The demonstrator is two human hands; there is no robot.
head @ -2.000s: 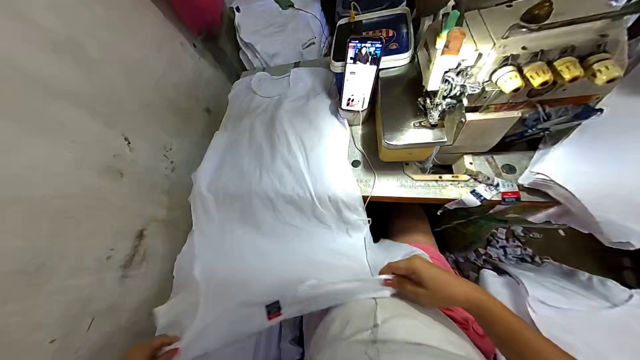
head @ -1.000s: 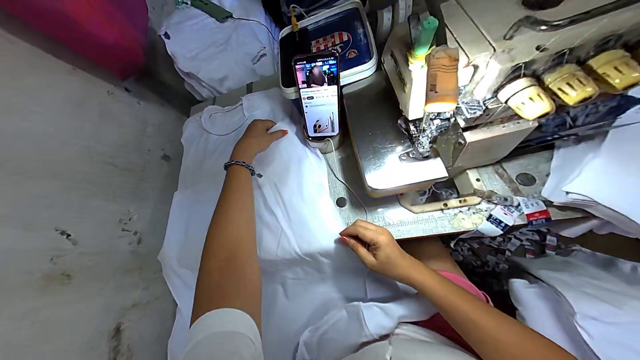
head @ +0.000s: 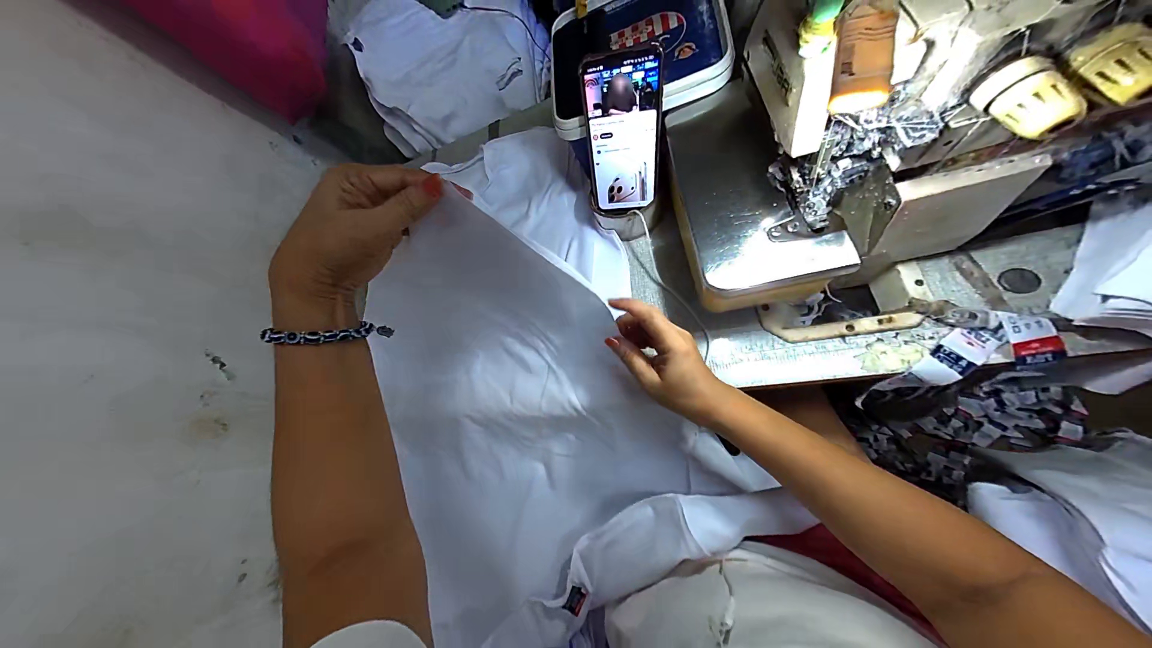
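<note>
My left hand (head: pixel 355 225), with a beaded bracelet at its wrist, pinches a raised corner of a white fabric garment (head: pixel 504 387) at the upper left. The cloth slopes down from those fingers toward my lap. At the garment's right edge is my right hand (head: pixel 661 355), thumb and fingers apart; whether its fingertips touch the cloth is unclear. Another part of white cloth (head: pixel 540 193) lies flat behind the raised piece. Low in the view, a small dark and red label (head: pixel 574 600) shows on a folded edge near my lap.
A lit phone (head: pixel 621 130) with a cable leans against a blue-and-white tub (head: pixel 706 67). Right of it stands a sewing machine (head: pixel 765 207) with yellow tension dials. Woven labels (head: pixel 1035 340) hang at the table edge. White cloth piles lie behind and at right; a wall borders the left.
My left hand has moved from the flat cloth near its far end to the left and now lifts a corner of it. The garment, spread flat before, is partly raised.
</note>
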